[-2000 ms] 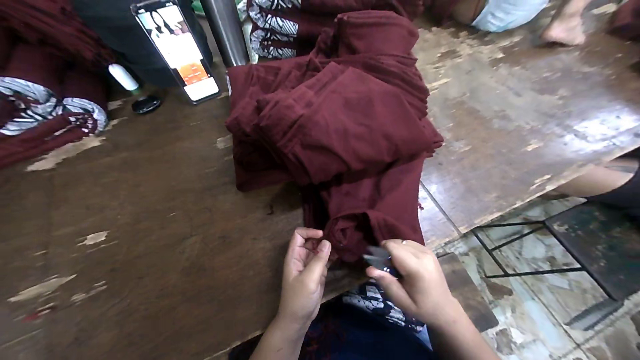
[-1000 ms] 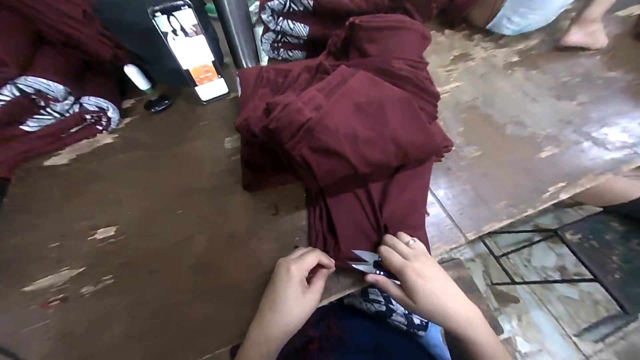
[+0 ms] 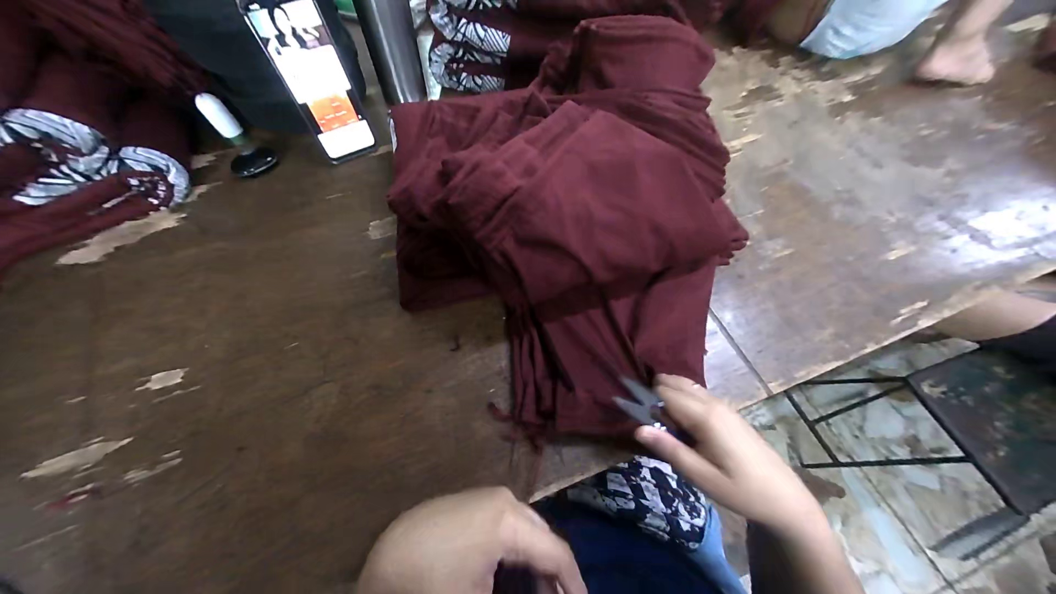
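Note:
Dark red folded fabric pieces (image 3: 594, 198) lie stacked on the worn wooden table, with the lower layers reaching its near edge. My right hand (image 3: 726, 454) holds small thread snips (image 3: 639, 402), their two blades apart over the bottom end of the fabric. Loose red threads (image 3: 528, 429) hang at the fabric's lower left corner. My left hand (image 3: 487, 540) is near the table's edge at the bottom of the view, below and left of the fabric; its fingers are bent down and partly hidden, so whether it holds something cannot be told.
A smartphone (image 3: 318, 82) with a lit screen leans beside a metal cylinder (image 3: 394, 49). A white-capped item (image 3: 219, 117) and more red patterned fabric (image 3: 91, 157) are at the left. Another person's bare foot (image 3: 957, 62) rests on the far table. A dark stool (image 3: 990, 421) stands at the right.
My left hand has left the fabric's lower edge and moved down toward my lap. The snips in my right hand now point up and left over the fabric.

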